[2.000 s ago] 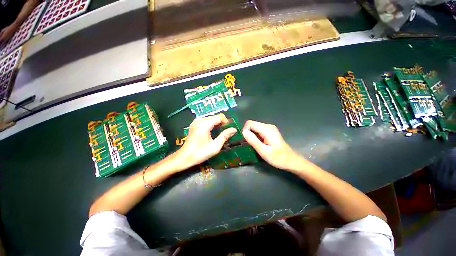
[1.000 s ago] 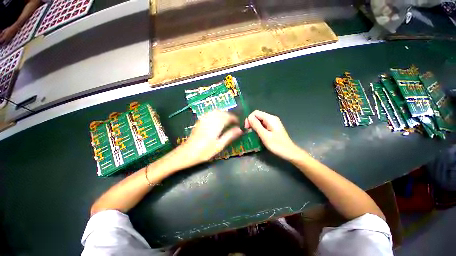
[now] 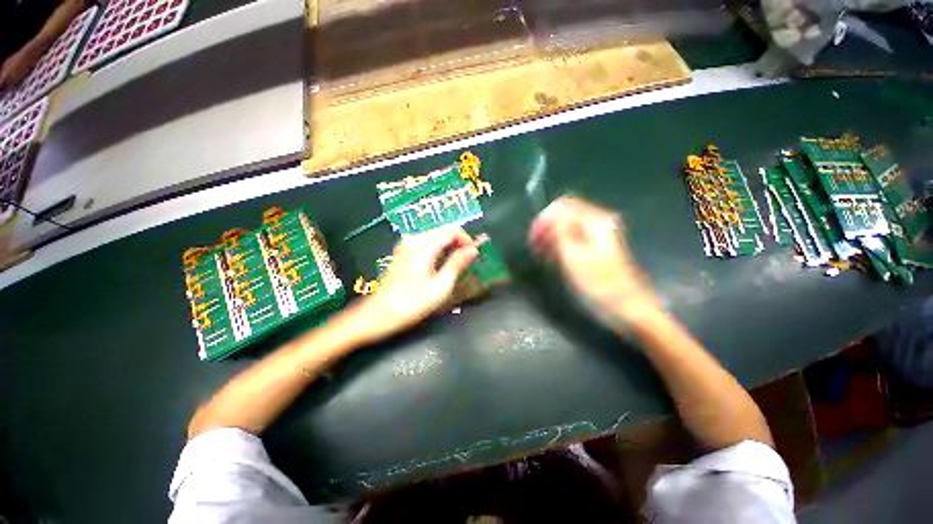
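My left hand [image 3: 425,274] holds a green PCB piece [image 3: 489,268] in front of me, its far side showing beyond the fingers. My right hand [image 3: 585,246] is blurred and apart from it, to the right; a faint pale-green blurred streak shows just beyond its fingers, and I cannot tell whether it is held. The pile of separated boards [image 3: 435,210] with orange ends lies just beyond my left hand, a thin green strip across it. The stack of uncut panels [image 3: 264,285] stands left of my hands.
A row of stacked narrow boards [image 3: 720,205] and a loose heap of panels [image 3: 847,194] lie at the right. Beyond the pale strip are a grey-white board [image 3: 174,97], a wooden board [image 3: 491,107] and a crumpled plastic bag [image 3: 803,31]. A person's arm [image 3: 39,43] shows at upper left.
My right hand has moved right, away from my left hand. The green panel under my hands now shows less, mostly beside my left fingers. The stacks have not moved.
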